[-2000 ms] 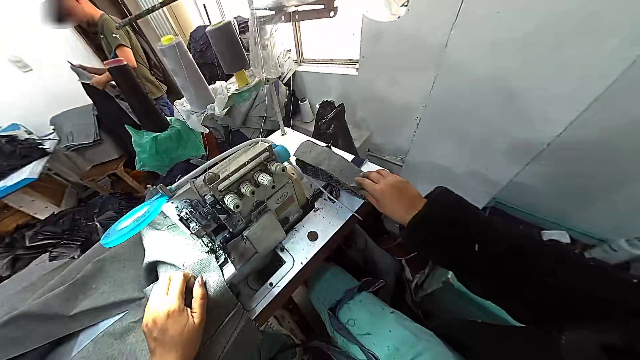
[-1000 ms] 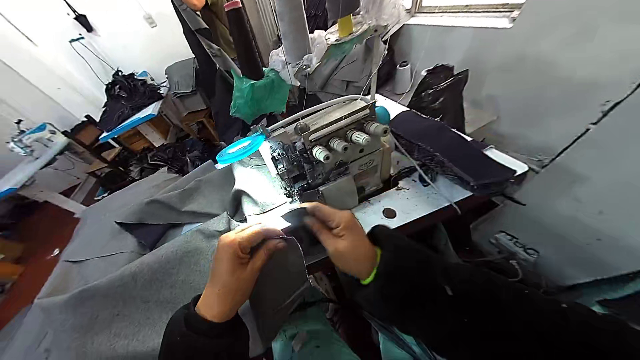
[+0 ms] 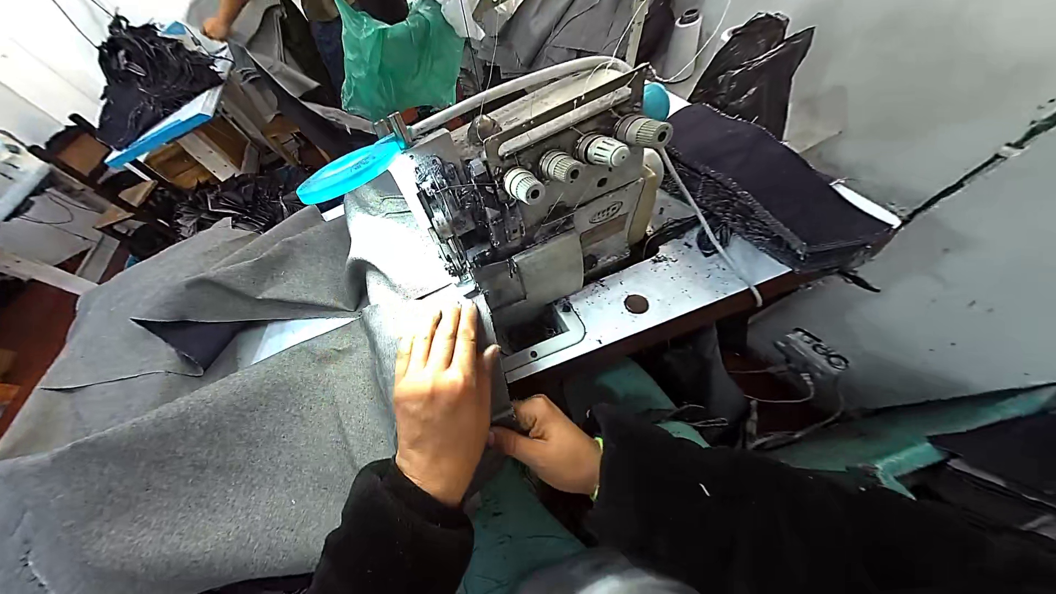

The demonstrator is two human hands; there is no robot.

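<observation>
An overlock sewing machine [image 3: 569,181] with several tension dials stands on a white metal table plate. Grey fabric [image 3: 247,445] spreads from its needle area over the left side and down toward me. My left hand [image 3: 441,396] lies palm down on the fabric just in front of the presser foot, fingers pointing at the machine. To its lower right, my right hand [image 3: 549,445] pinches the fabric's edge between thumb and fingers, below the table's front edge. A blue ring-shaped plate [image 3: 351,172] juts out at the machine's left.
A stack of dark fabric pieces [image 3: 767,181] lies right of the machine, beside a black plastic bag [image 3: 755,70]. Behind hangs a green plastic bag [image 3: 400,58]. Another person's hand [image 3: 217,29] is at the upper left. A cable box [image 3: 813,351] sits below, near the wall.
My hands were together at the fabric a second ago; now the left lies flat on it and the right grips its edge lower down. Dark pieces cover the grey one seen right of the machine earlier.
</observation>
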